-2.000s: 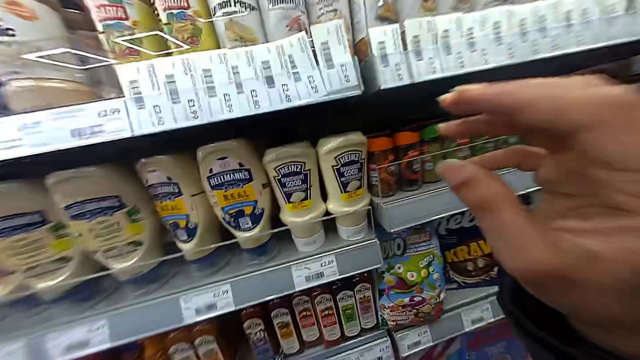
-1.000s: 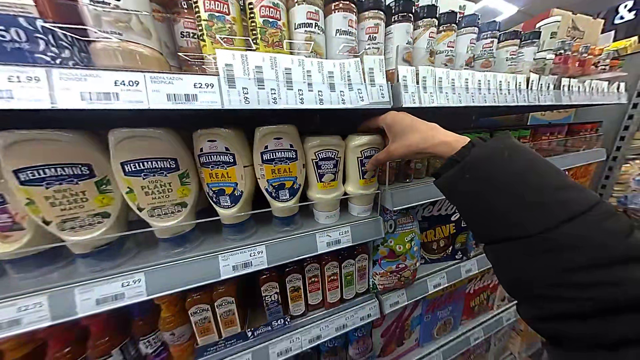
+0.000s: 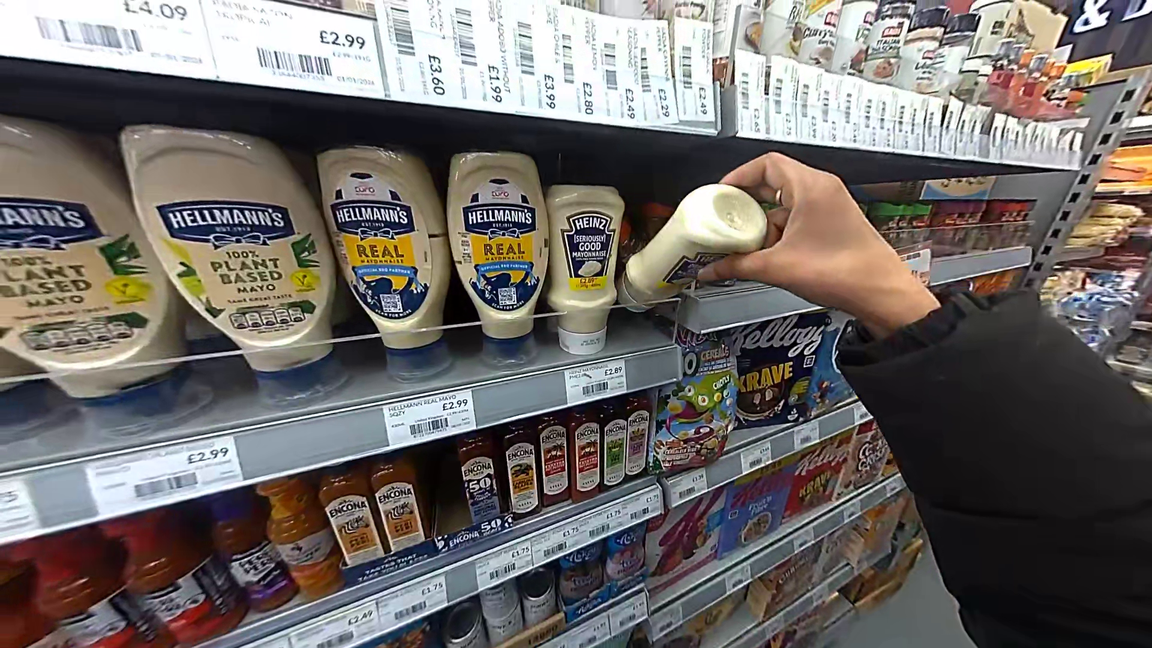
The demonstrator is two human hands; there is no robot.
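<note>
My right hand [image 3: 810, 234], in a black padded sleeve, grips a Heinz mayonnaise squeeze bottle [image 3: 688, 243] near its base. The bottle is tilted, base up to the right and cap end down to the left, at the right end of the shelf behind the clear front guard. Just left of it a second Heinz mayonnaise bottle [image 3: 583, 261] stands upright on its white cap. Farther left stand Hellmann's real mayonnaise bottles [image 3: 498, 243] and larger plant based mayo bottles [image 3: 238, 243]. My left hand is out of view.
A clear plastic guard [image 3: 396, 335] runs along the shelf edge [image 3: 504, 396]. Above hangs a row of price labels [image 3: 540, 67]. Encona sauce bottles [image 3: 585, 450] stand on the shelf below, with cereal packs [image 3: 776, 369] to their right. A perforated metal upright [image 3: 1080, 180] rises at the right.
One second ago the Heinz bottle at the right end stood upright with my right hand at it; now it is tilted in my grip. Two seconds ago that hand was away from the bottles.
</note>
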